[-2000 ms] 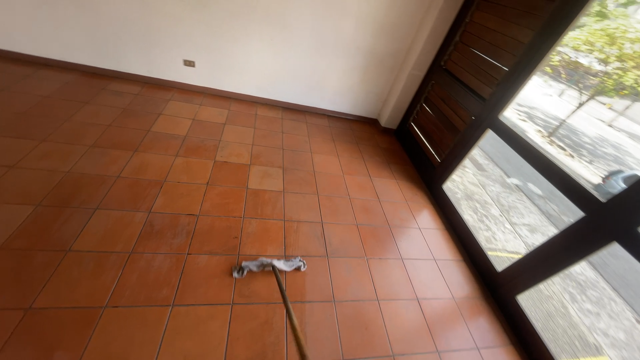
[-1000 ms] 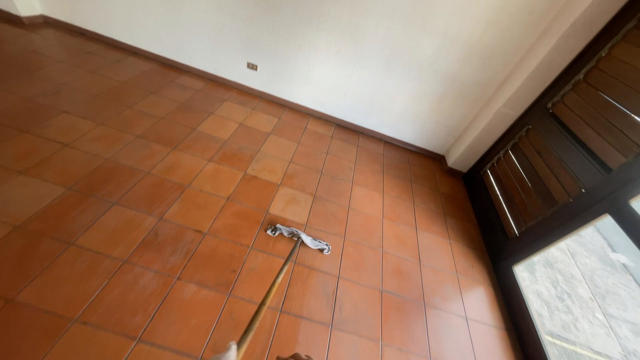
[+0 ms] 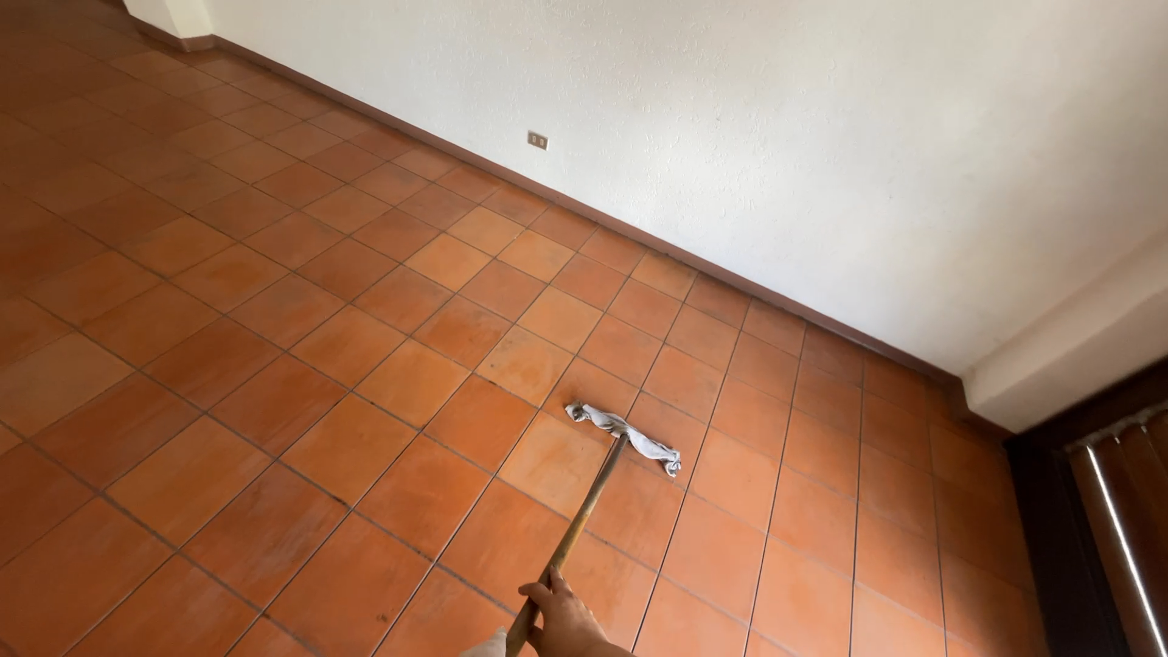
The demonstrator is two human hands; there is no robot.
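Note:
A wooden pole (image 3: 581, 529) slants up from the bottom edge of the head view, with a twisted, wet-looking grey-white cloth (image 3: 639, 442) around its far end. The cloth lies across the terracotta tile floor (image 3: 392, 547). My right hand (image 3: 568, 620) is wrapped around the pole near the bottom edge, its thumb and fingers against the wood. Just left of the pole, only a small pale part of my left hand (image 3: 485, 645) shows; the frame cuts off the rest, and its grip is hidden.
Beyond the cloth stands a white textured wall (image 3: 776, 155) with a reddish-brown baseboard (image 3: 639, 254) and a small outlet (image 3: 537, 140). A white wall projection (image 3: 1077, 356) and a dark wooden frame with slats (image 3: 1058, 538) are at the right.
The cloth end of the pole has moved across the tiles toward the wall. My hands have come into view at the bottom. The view has turned left, away from the glazed door.

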